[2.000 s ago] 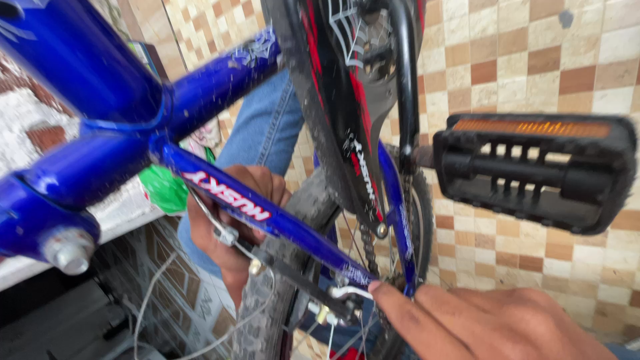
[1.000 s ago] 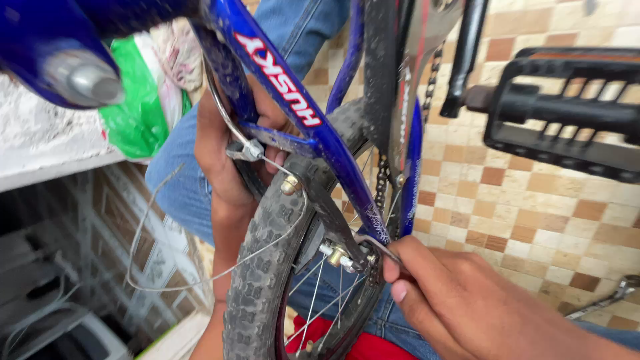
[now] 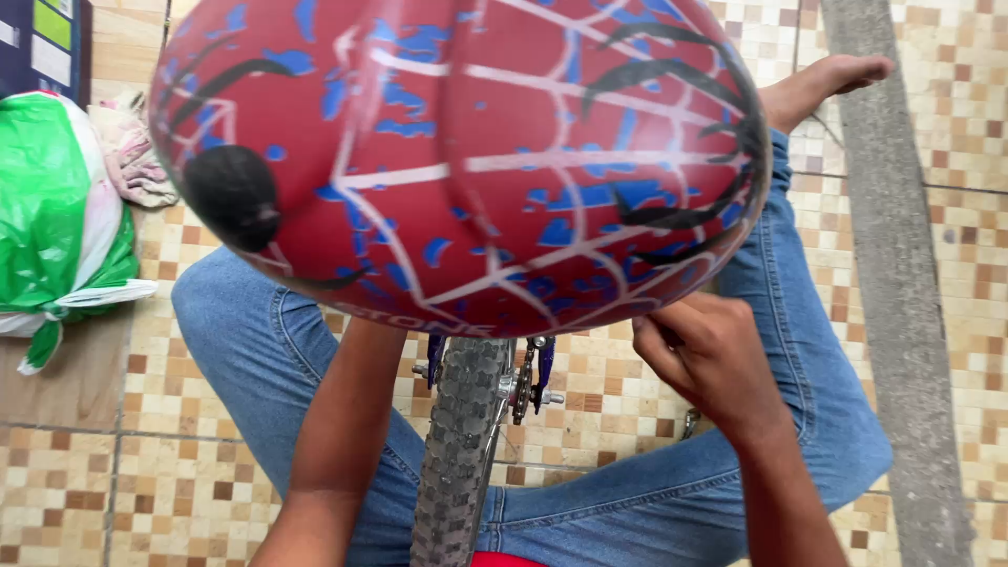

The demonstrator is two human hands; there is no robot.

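A large red bicycle saddle (image 3: pixel 472 157) with white web lines, black marks and blue patches fills the upper middle of the view. Below it the knobbly rear tyre (image 3: pixel 465 441) stands between my legs, with the chain (image 3: pixel 523 386) and an axle nut (image 3: pixel 554 398) at its right. My right hand (image 3: pixel 701 354) is just under the saddle's right lower edge, fingers curled; whether it holds something cannot be made out. My left forearm reaches up under the saddle, left of the tyre, and the saddle hides my left hand.
A green and white plastic bag (image 3: pixel 55 213) lies at the left, beside a crumpled cloth (image 3: pixel 138 153) and a dark box (image 3: pixel 43 47). My jeans-clad legs (image 3: pixel 795 315) surround the wheel on the mosaic-patterned tiled floor (image 3: pixel 197 480). A grey strip (image 3: pixel 898 276) runs down the right side.
The view has swung widely, from the frame and pedal to the saddle above the rear wheel. My right hand has left the wheel's axle area; my left hand, visible before, is now hidden.
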